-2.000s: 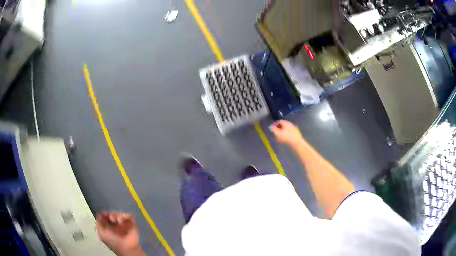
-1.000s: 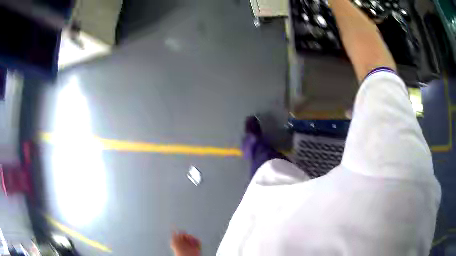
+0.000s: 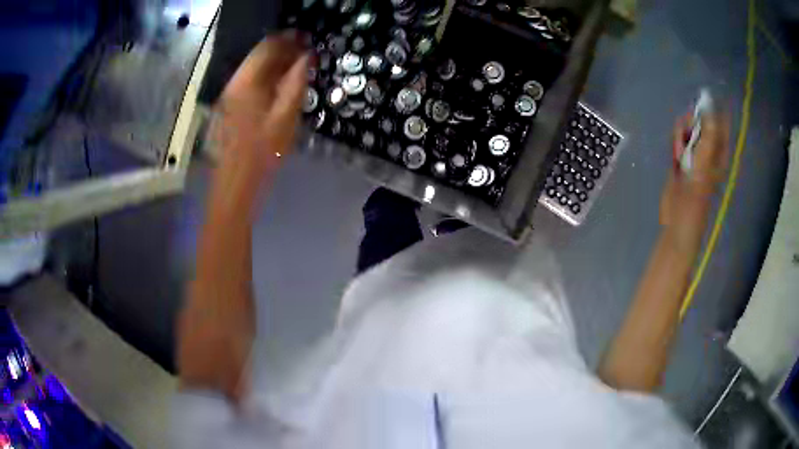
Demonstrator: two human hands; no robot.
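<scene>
A dark open parts bin with jumbled silver rings lies in front of me at the top centre. A divider crosses it. My left hand, blurred, is over the bin's left part with its fingertips near the rings. Whether it holds a ring cannot be told. My right hand is out to the right, above the floor and away from the bin, closed on a small crumpled white cloth.
A pale tray with round parts in rows sits lower down, right of the bin. A yellow lane line runs down the right. Cream cabinets stand at the upper left and right edge. Blue-violet lights show at the lower left.
The view has turned and the bin is now at the top centre. My left hand has come up to the bin. My right hand, earlier reaching over rings, is now away at the right.
</scene>
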